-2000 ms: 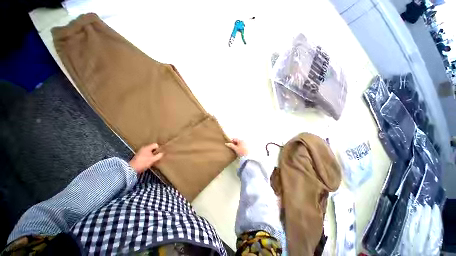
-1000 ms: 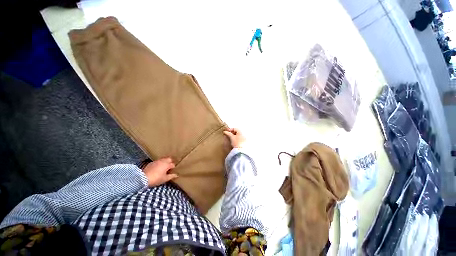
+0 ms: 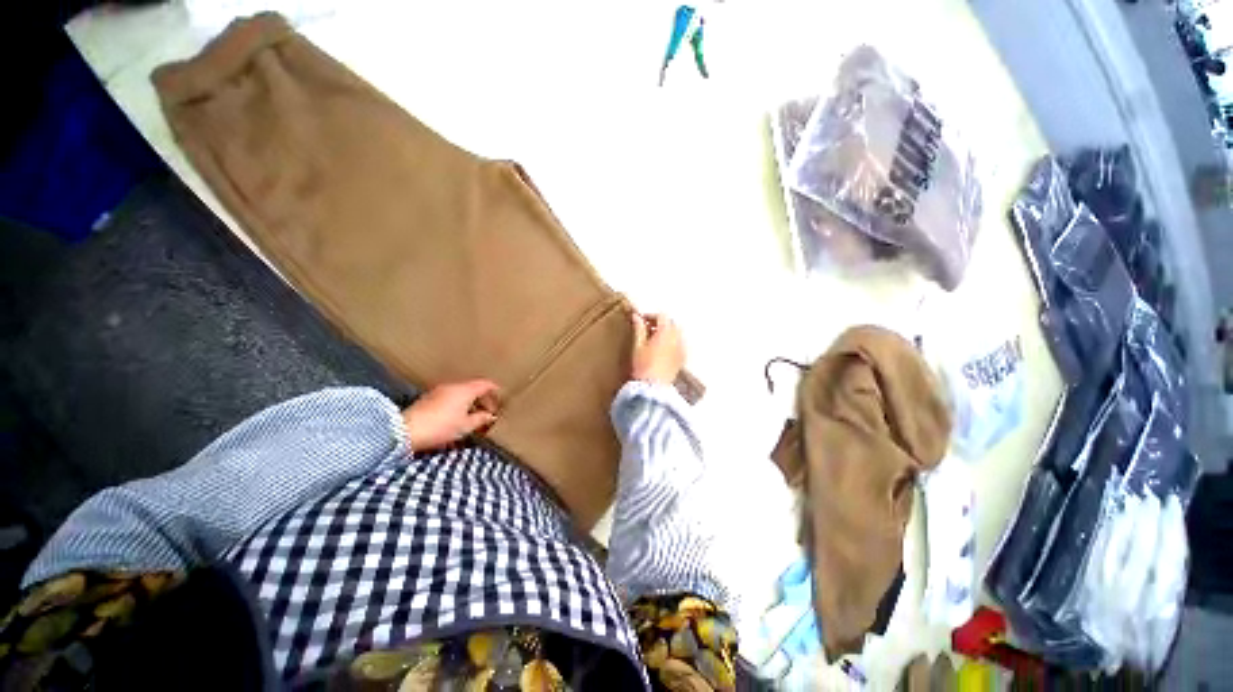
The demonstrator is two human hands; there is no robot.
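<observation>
Brown trousers (image 3: 392, 223) lie flat and slanting across the table, waistband at the far left, with a crease or fold line across the legs near me. My left hand (image 3: 456, 414) pinches the near-left edge of the trousers at that line. My right hand (image 3: 657, 349) pinches the opposite edge, its fingertips on the cloth. The lower leg end lies against my checked apron and is partly hidden. A bundled brown hooded top (image 3: 865, 460) lies to the right of my right sleeve, with a thin dark hook (image 3: 787, 368) beside it.
Bagged taupe garments (image 3: 886, 176) lie at the far side, a teal tool (image 3: 684, 43) at the top. Bagged dark garments (image 3: 1082, 406) line the right side. A printed bag (image 3: 991, 385) lies beside the top. A red item (image 3: 980, 631) is at the bottom right. Dark cloth (image 3: 203, 325) is at left.
The hands still hold both edges, slightly higher in view, with the right fingers now more bunched. The view has shifted, so the top sits higher and the red item shows at the bottom right.
</observation>
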